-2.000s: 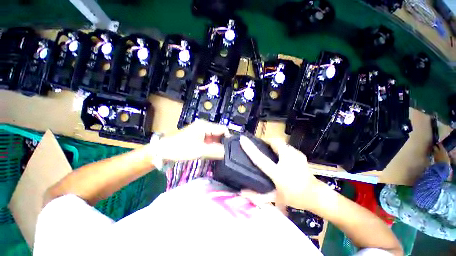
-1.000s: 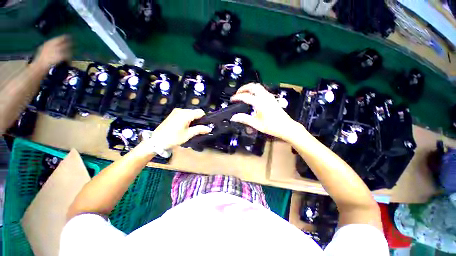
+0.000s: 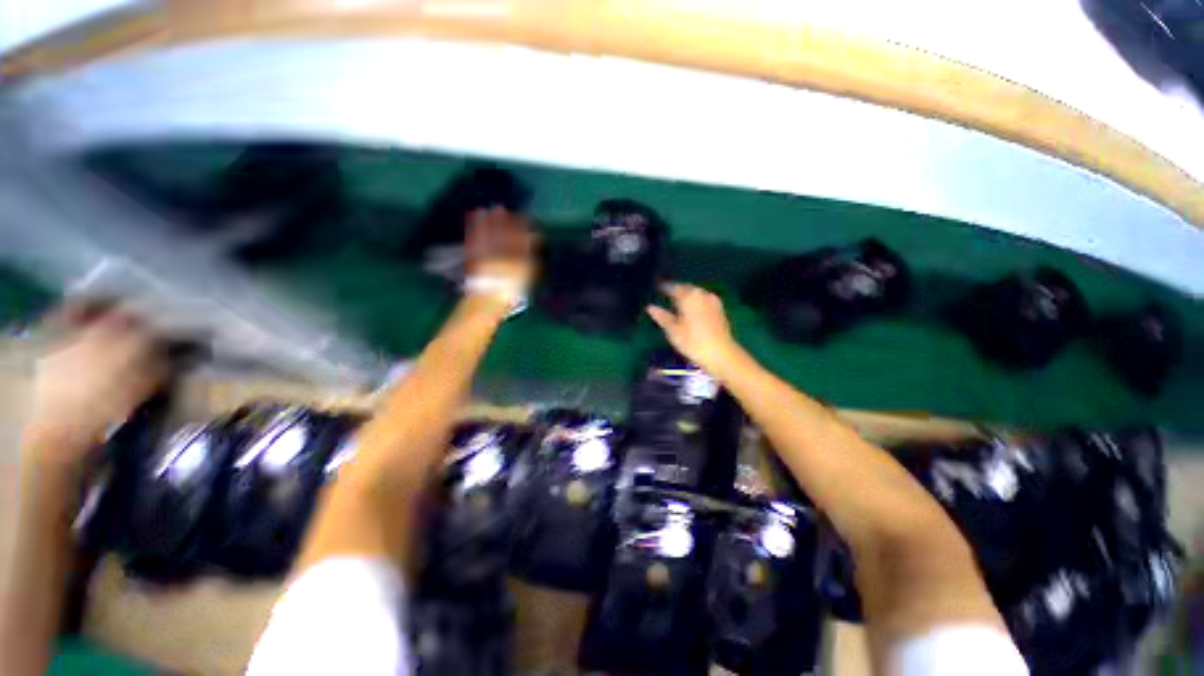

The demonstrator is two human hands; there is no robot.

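Observation:
The frame is blurred. My left hand is over the green conveyor, at the near side of a black unit; whether its fingers grip the unit cannot be told. My right hand is at the conveyor's near edge, fingers apart and empty, just right of a second black unit with a silver-white part on top. An open housing with a bright disc lies on the bench below my right hand.
More open housings stand in rows on the tan bench. The green conveyor carries further black units. A pale metal post slants at the left. Another person's hand is at the far left.
Both my hands have moved forward from the bench to the conveyor, and the black housing they held is no longer in them. The view has shifted towards the conveyor.

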